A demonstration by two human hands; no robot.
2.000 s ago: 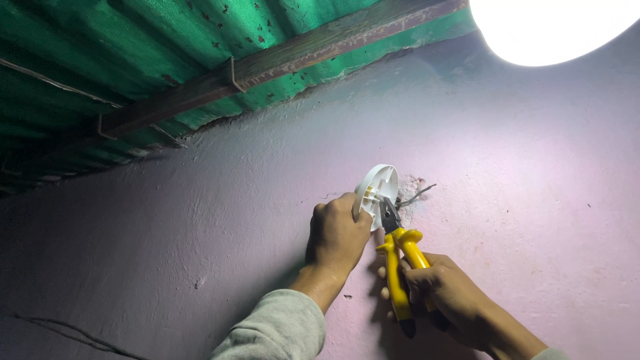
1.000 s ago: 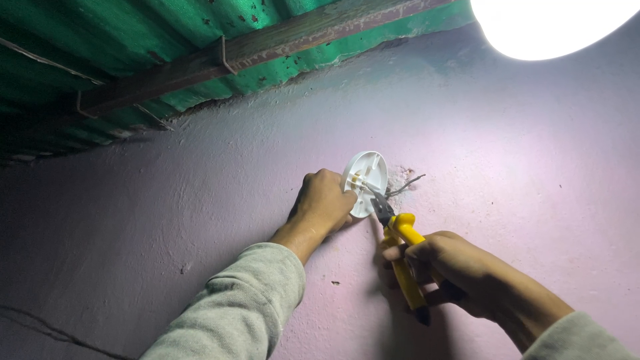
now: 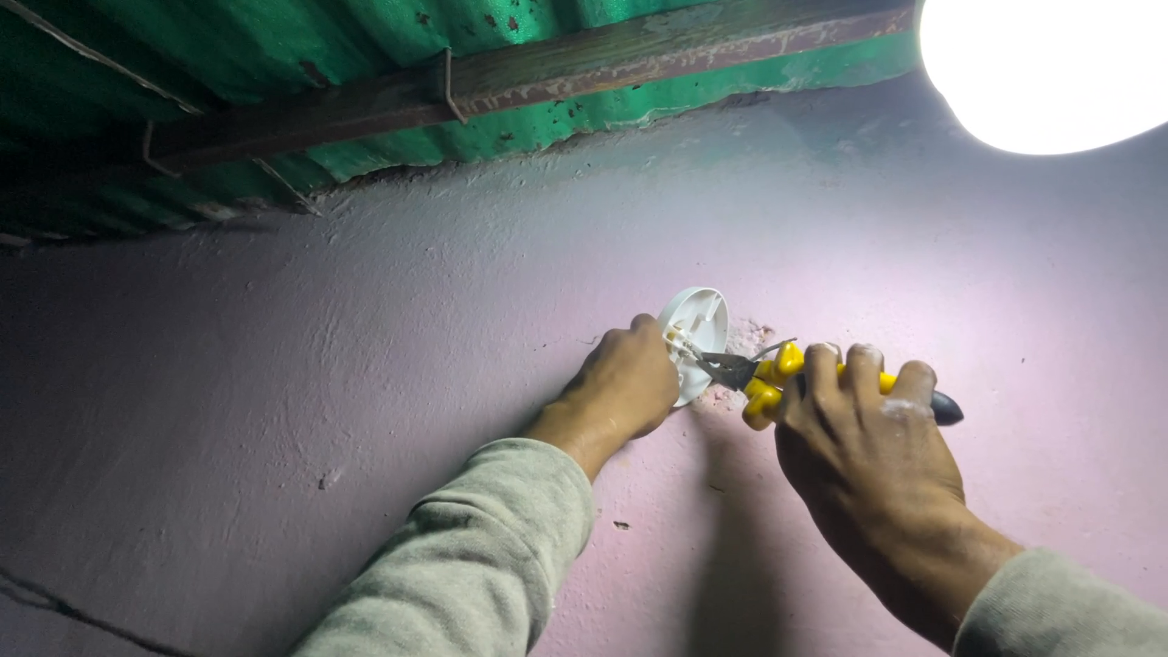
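Note:
My left hand (image 3: pixel 630 379) grips the left edge of a round white plastic electrical fitting (image 3: pixel 708 321), whose hollow inner side with small brass-coloured parts faces the camera. Around the yellow handles of the pliers (image 3: pixel 762 391) my right hand (image 3: pixel 871 443) is closed, with its knuckles up. The dark plier jaws (image 3: pixel 727 370) point left into the fitting, at its inner parts; whether they pinch a wire there is too small to tell. Behind the pliers, a grey wire (image 3: pixel 774 348) sticks out by a rough broken patch (image 3: pixel 750 334) in the wall.
The pink wall (image 3: pixel 365 392) fills most of the view. A bright lamp (image 3: pixel 1049 73) glows at the top right. A brown beam (image 3: pixel 547 78) with wire ties runs beneath green corrugated roofing (image 3: pixel 383 41). A dark cable (image 3: pixel 78 613) hangs at the lower left.
My right hand has turned over and risen; the pliers, earlier with their handles pointing down, now lie nearly level. My left hand still holds the fitting.

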